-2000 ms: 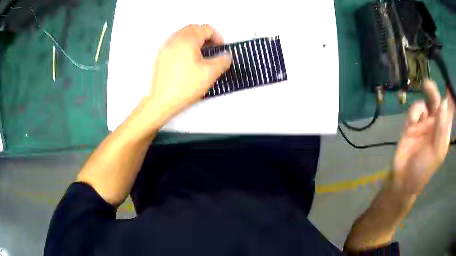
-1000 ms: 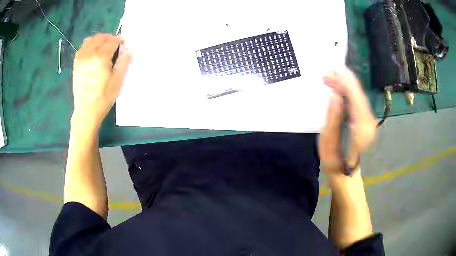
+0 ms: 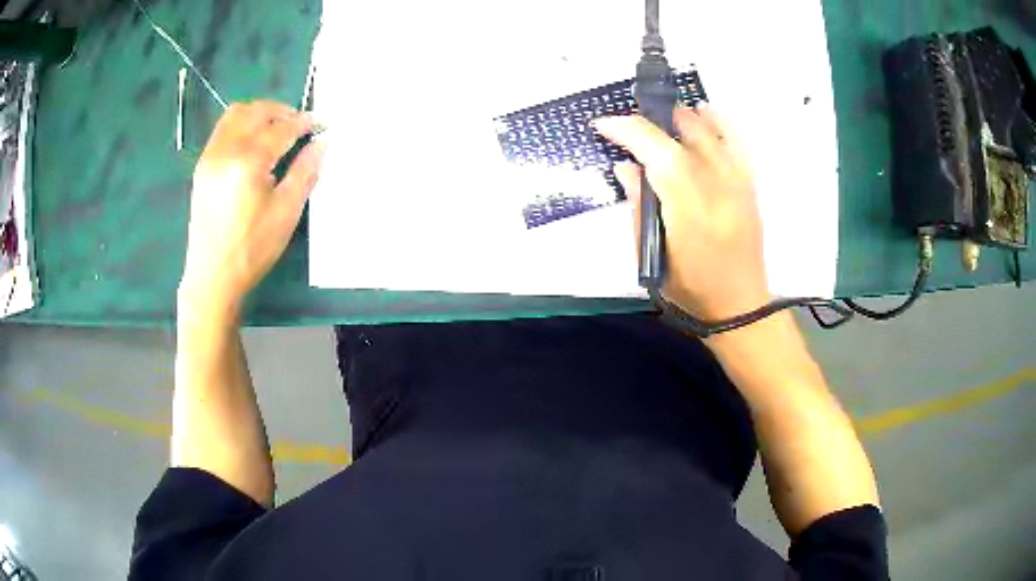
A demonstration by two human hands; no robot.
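Note:
A black rectangular circuit board lies slightly tilted on the white work sheet, its dotted side up; glare hides part of it. My right hand grips a black soldering iron over the board's right part, its cable running back under the wrist. The hand and iron cover some of the board. My left hand is at the sheet's left edge, thumb and finger curved towards each other. A thin silvery strand runs up to this hand; whether the fingers hold it cannot be told.
A black iron station with brass-coloured fittings stands on the green mat at the right. The black cable hangs by the bench's front edge. A short thin pale stick lies left of my left hand. A pale-edged tray is cut off at far left.
My left hand has left the board and moved to the sheet's left edge. My right hand has come from near the station to over the board with the iron. The board now shows its dotted side.

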